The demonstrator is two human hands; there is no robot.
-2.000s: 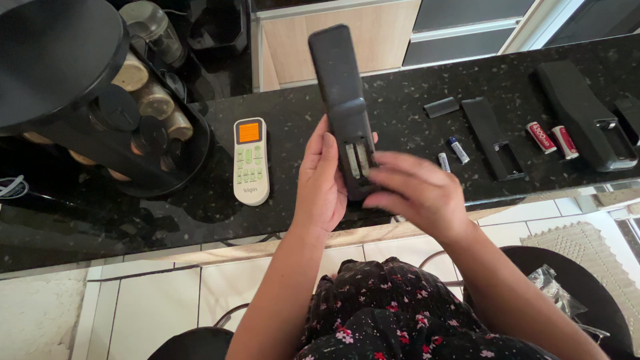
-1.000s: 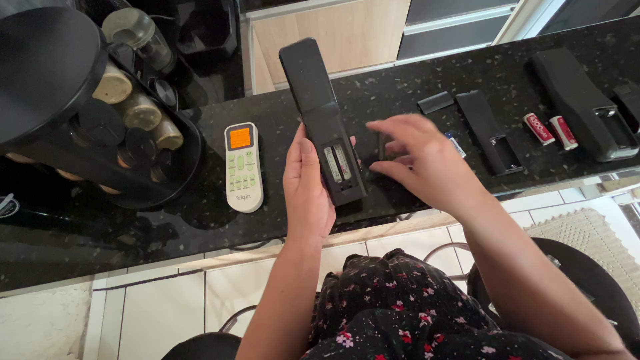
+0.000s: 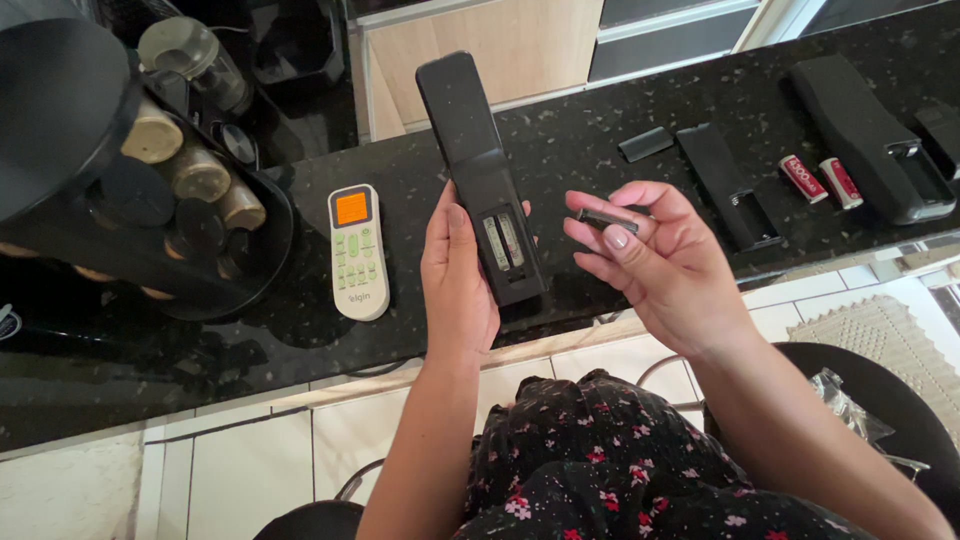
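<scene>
My left hand [image 3: 461,277] holds a long black remote control [image 3: 480,165] face down over the counter. Its battery compartment is uncovered, and two batteries [image 3: 504,240] lie side by side in it. To the right, my right hand [image 3: 645,262] pinches a small dark piece [image 3: 607,220], which looks like a battery cover, between thumb and fingers. That piece is apart from the remote. A white air-conditioner remote [image 3: 360,255] with an orange screen lies on the counter, left of my left hand.
Right on the black speckled counter [image 3: 585,127] lie a small dark cover [image 3: 646,144], a slim black remote [image 3: 724,187], two red-and-white batteries [image 3: 802,179] and a bigger black device [image 3: 862,142]. A round black spice rack [image 3: 67,150] with jars stands at left.
My right hand has moved from beside the compartment out to the right, and the dark piece now shows plainly in its fingers. My left hand still holds the black remote.
</scene>
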